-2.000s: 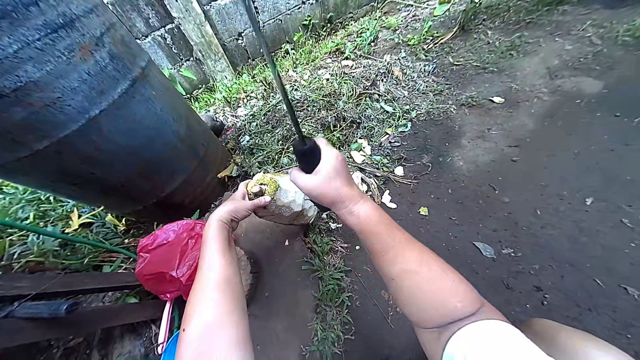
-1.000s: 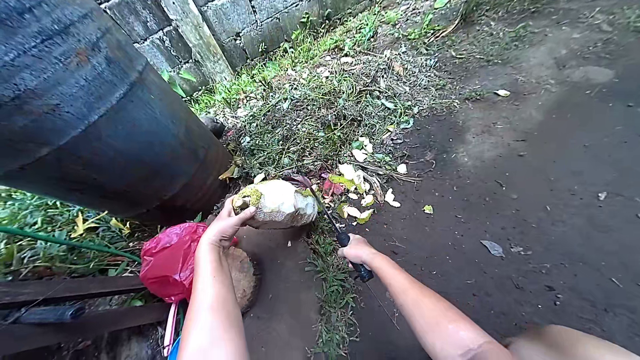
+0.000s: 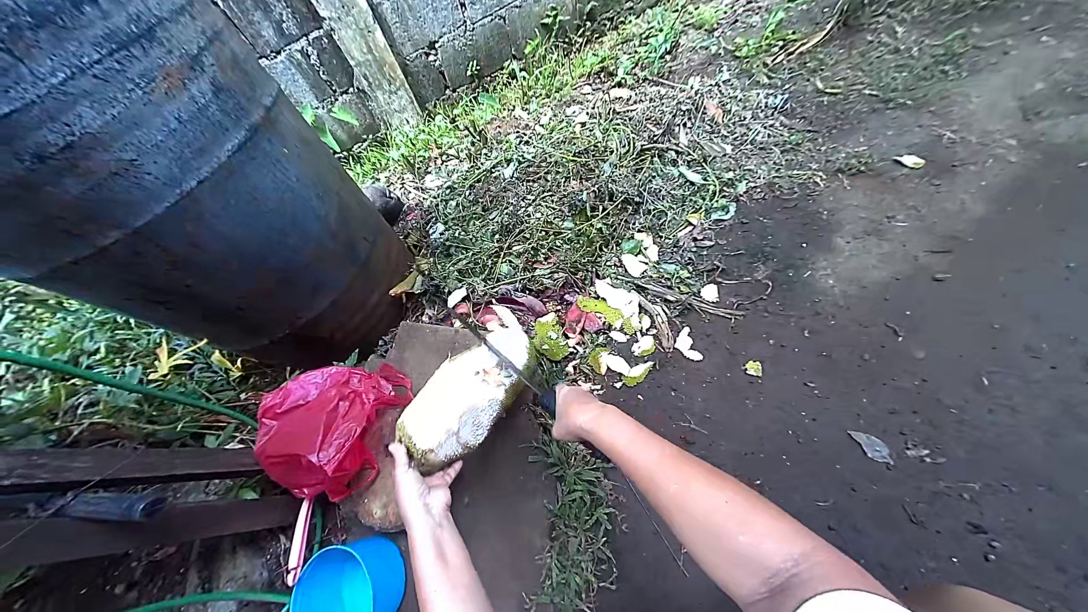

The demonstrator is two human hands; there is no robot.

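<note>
A large, partly peeled jackfruit [image 3: 463, 395], white where cut and green along its edges, lies tilted over a concrete slab [image 3: 510, 518]. My left hand [image 3: 425, 484] supports its near lower end, fingers spread under the rind. In my right hand [image 3: 578, 412] is the black handle of a long knife [image 3: 507, 361]; the blade lies across the fruit's upper part. Cut peels [image 3: 616, 297], white and yellow-green, are scattered on the ground just beyond the fruit.
A rusty metal drum [image 3: 195, 187] stands at the upper left. A red plastic bag [image 3: 319, 429] and a blue plastic dipper [image 3: 348, 578] are left of my left arm. Wooden boards [image 3: 127, 467] and a green hose [image 3: 127, 387] lie farther left. A block wall [image 3: 459, 42] runs behind the grass.
The fruit has swung from lying nearly sideways to pointing up and away, its white side showing. My left hand has shifted to its near end. The knife, raised two seconds ago, now rests across the fruit.
</note>
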